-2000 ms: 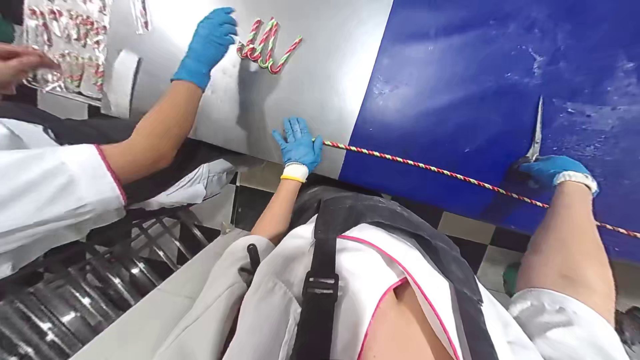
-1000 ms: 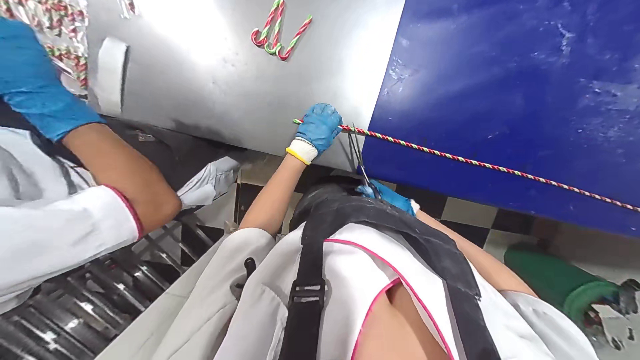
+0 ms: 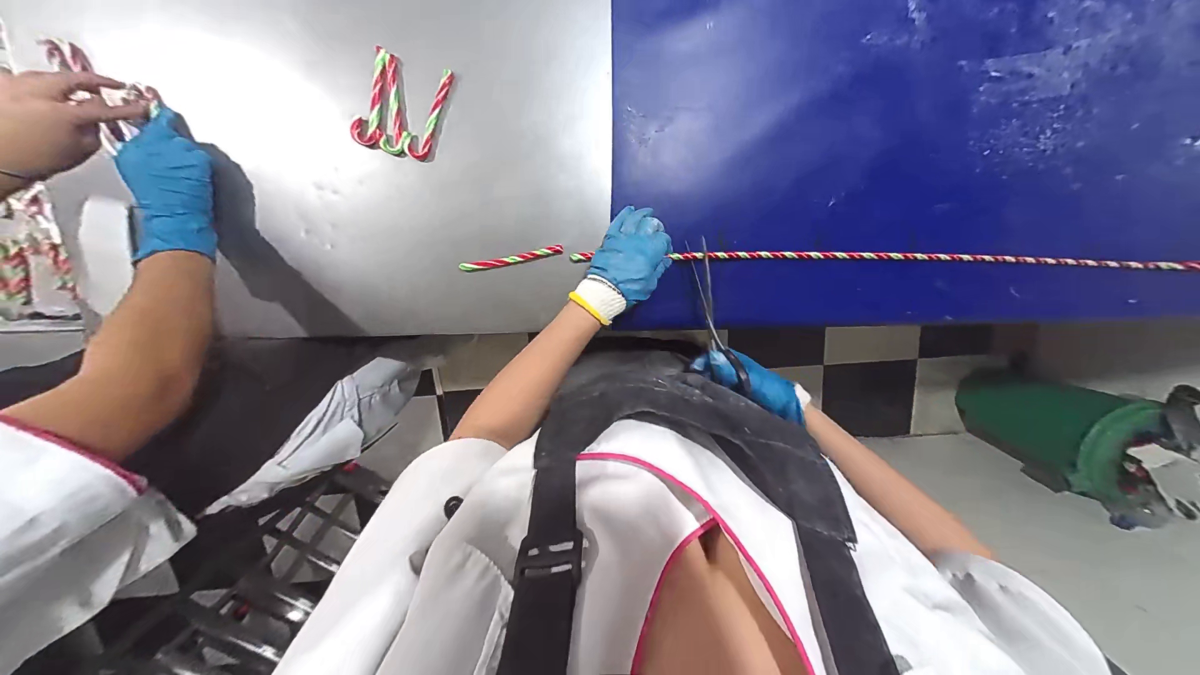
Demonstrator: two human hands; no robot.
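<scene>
A long striped candy rope [image 3: 872, 256], red, white and green, runs across the blue mat. My gloved left hand [image 3: 633, 253] grips it close to its left end, which pokes out past the fingers over the metal. In my gloved right hand [image 3: 750, 380], at the table's front edge, is a pair of scissors [image 3: 708, 300]; their blades point away from me and stand parted at the rope, just right of my left hand. A short cut candy stick [image 3: 511, 259] lies on the metal, left of the rope's end.
Several hooked candy canes [image 3: 398, 108] lie on the metal tabletop [image 3: 309, 187], which meets the blue mat [image 3: 844, 141]. On the left, a co-worker's hands [image 3: 169, 183] handle candy canes near wrapped ones. A green cylindrical object [image 3: 1050, 427] is on the floor at the right.
My right hand came from the far right to my left hand with the scissors. A short stick now lies separate from the rope. The co-worker's gloved hand has moved away to the left.
</scene>
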